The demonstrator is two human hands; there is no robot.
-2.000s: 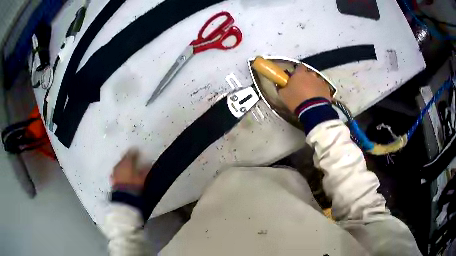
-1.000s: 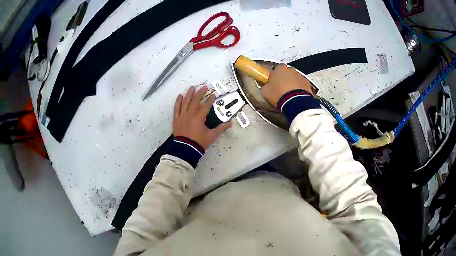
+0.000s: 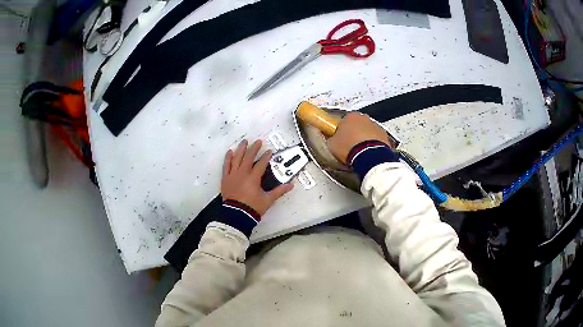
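A long curved black fabric strip (image 3: 431,100) runs across the table, through a small silver folder (image 3: 288,164) and under the steam iron. My right hand (image 3: 358,138) grips the iron by its yellow-tan handle (image 3: 317,119); the iron tip is just right of the folder. My left hand (image 3: 247,177) lies palm down over the strip just left of the folder, fingers spread and thumb near its lower edge. It hides part of the strip, and the sleeve covers more. Its contact with the strip is partly hidden. A narrower length of strip extends right beyond the iron.
Red-handled shears (image 3: 319,50) lie beyond the iron. Wider black strips (image 3: 211,39) curve along the far side, near small tools (image 3: 110,39) at far left. A dark pad (image 3: 484,29) lies far right. A blue hose (image 3: 429,185) trails right from the iron.
My left hand has come from the strip's left part to beside the folder. The iron and folder sit further left on the table, with more strip showing beyond the iron. The view has shifted.
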